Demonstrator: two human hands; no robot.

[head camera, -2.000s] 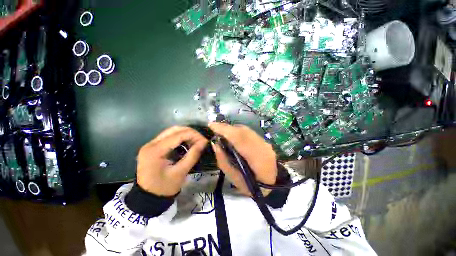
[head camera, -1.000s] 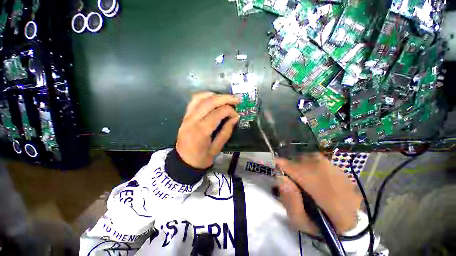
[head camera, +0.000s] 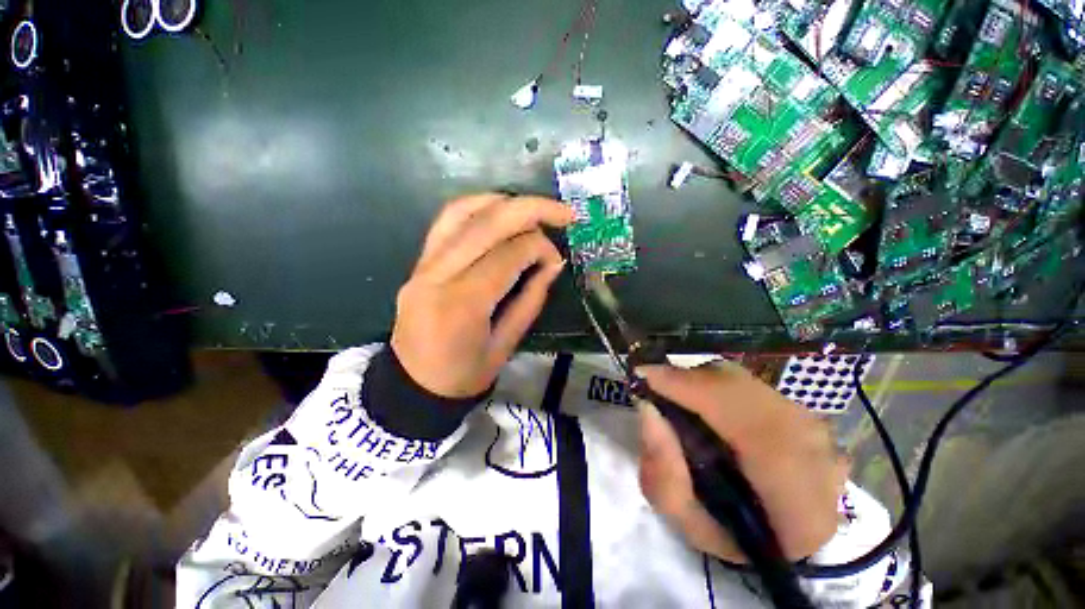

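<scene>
A green circuit board (head camera: 599, 205) with a silvery upper part lies on the dark green mat. My left hand (head camera: 482, 286) is at its left edge, thumb and forefinger close together beside it, fingertips touching the board. My right hand (head camera: 740, 458) holds the soldering iron (head camera: 704, 450) by its black handle. The iron's metal shaft points up and left, its tip at or near the board's lower edge. Whether the tip touches the board is unclear. Any thin wire between my left fingertips is too small to tell.
Loose green boards (head camera: 761, 113) are piled at the right. Small white plugs (head camera: 588, 92) lie above and beside the board. A black tray (head camera: 89, 262) with boards and rings is at the left. Two white rings (head camera: 176, 12) lie at top left. The iron's black cable (head camera: 914, 476) loops at the right.
The view has shifted, so the board and pile appear larger or displaced. The iron's tip has moved left from the board's right side to its lower edge. My left hand stays at the board.
</scene>
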